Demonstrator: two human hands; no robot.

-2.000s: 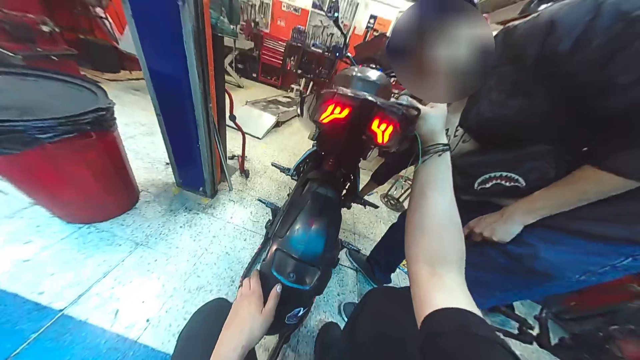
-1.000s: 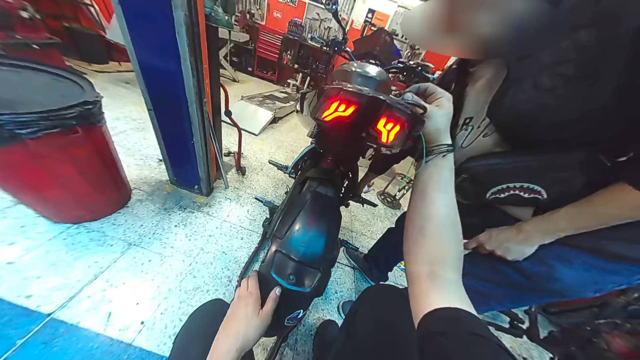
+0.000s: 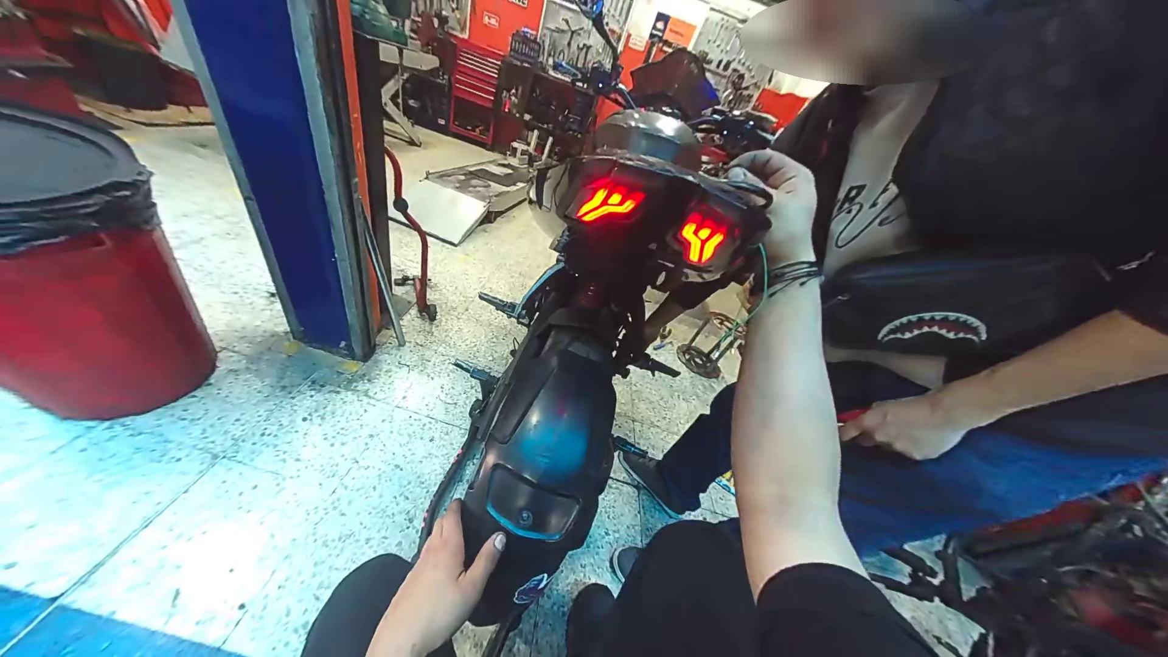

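A motorcycle stands in front of me, its lit red tail lights point(image 3: 610, 201) toward me. My left hand point(image 3: 443, 579) rests on the side of the black rear fender point(image 3: 552, 429), thumb on top near its recessed panel. My right hand point(image 3: 780, 196) grips the right edge of the motorcycle's tail section point(image 3: 675, 173), beside the right tail light. A thin green wire point(image 3: 763, 292) hangs by my right wrist, which wears dark bands. At the right, a co-worker's hand point(image 3: 912, 427) holds a small red thing, mostly hidden.
A red bin point(image 3: 100, 319) with a black liner stands left, beside a blue steel post point(image 3: 265, 173). A red stand point(image 3: 415, 233) is behind the post. A red tool chest point(image 3: 476, 87) stands at the back. The co-worker sits close on the right.
Both my hands stay on the motorcycle. The co-worker's head has moved up toward the top edge of the view.
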